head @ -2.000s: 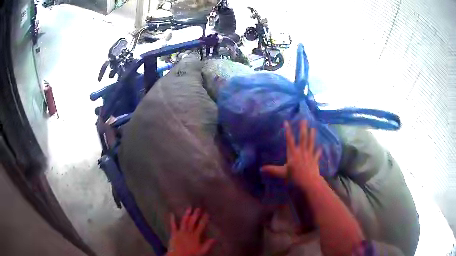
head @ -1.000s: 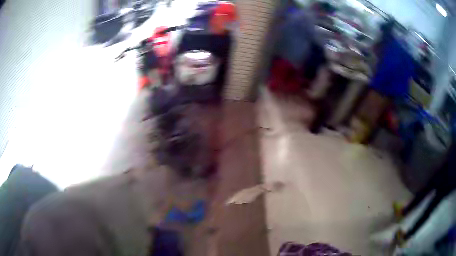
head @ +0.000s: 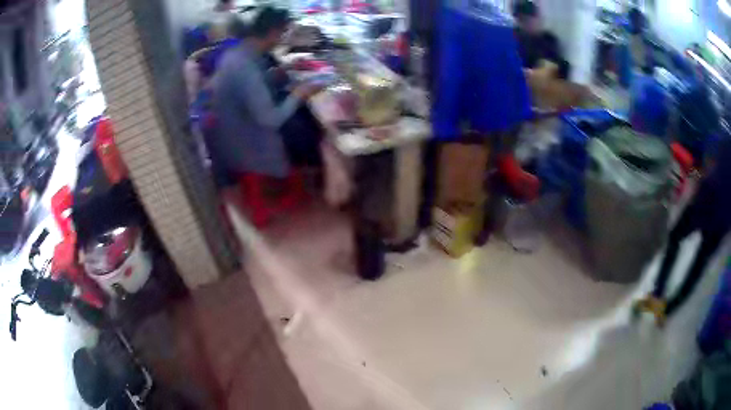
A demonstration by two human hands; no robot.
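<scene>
Neither of my hands is in the picture. Nearest in front of me is the pale tiled floor (head: 433, 328) of the workshop, with a brown doorway strip (head: 232, 336) along its left side. Beyond it, a person in a grey-blue top (head: 248, 104) sits on a red stool (head: 268, 196) at a long white-topped table (head: 385, 138) with pieces on it. Royal blue cloth (head: 481, 72) hangs to the right of the table. The picture is blurred.
A tiled pillar (head: 160, 144) stands at the left, with a parked scooter (head: 116, 256) beside it. A large grey-green sack (head: 629, 208) stands at the right. A yellow box (head: 455, 231) is on the floor under the blue cloth. A person's dark legs (head: 689, 256) show at the right edge.
My view has swung right, from the sacks and blue bundle outside to the workshop inside. Both hands, seen spread on the sacks and bundle earlier, have left the picture.
</scene>
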